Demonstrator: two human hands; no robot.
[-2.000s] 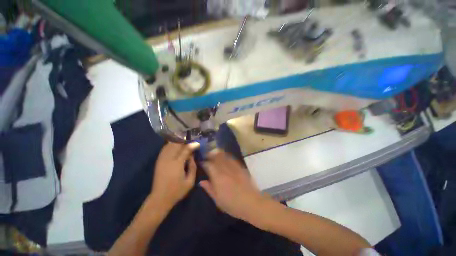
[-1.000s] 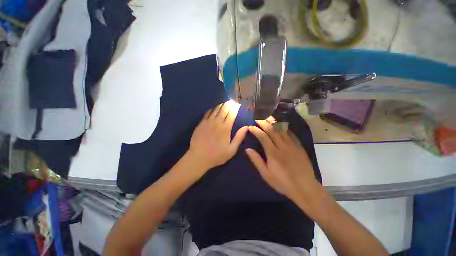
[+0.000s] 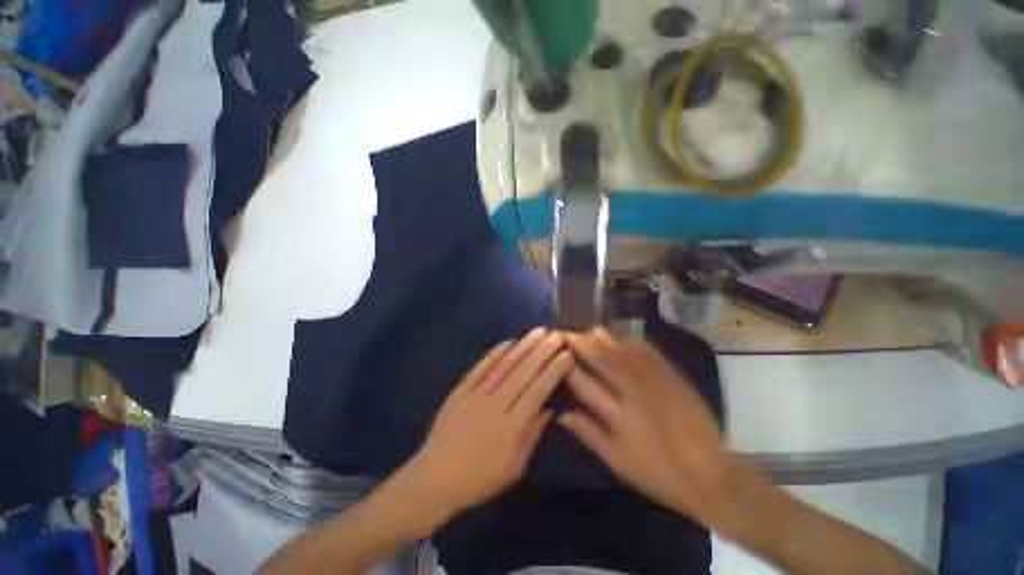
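Note:
A navy garment panel (image 3: 393, 292) with a curved cut edge lies flat on the white table, passes under the sewing machine's left end and hangs over the front edge. My left hand (image 3: 494, 416) lies flat on the panel just in front of the machine's shiny take-up lever guard (image 3: 581, 253). My right hand (image 3: 640, 416), slightly blurred, lies on the cloth beside it, the fingertips of both hands nearly touching. The needle and presser foot are hidden behind the guard and fingertips. The white sewing machine (image 3: 876, 146) has a blue stripe.
A stack of grey and navy pieces with a navy square (image 3: 140, 208) lies at left. A dark rectangle with a purple face (image 3: 792, 294) and an orange-red object (image 3: 1007, 350) are at right. A yellow ring (image 3: 795, 124) rests on the machine, near a green cone (image 3: 550, 28).
The view has swung, then tipped slightly since one second ago. My hands have moved a little toward me and closer together on the cloth.

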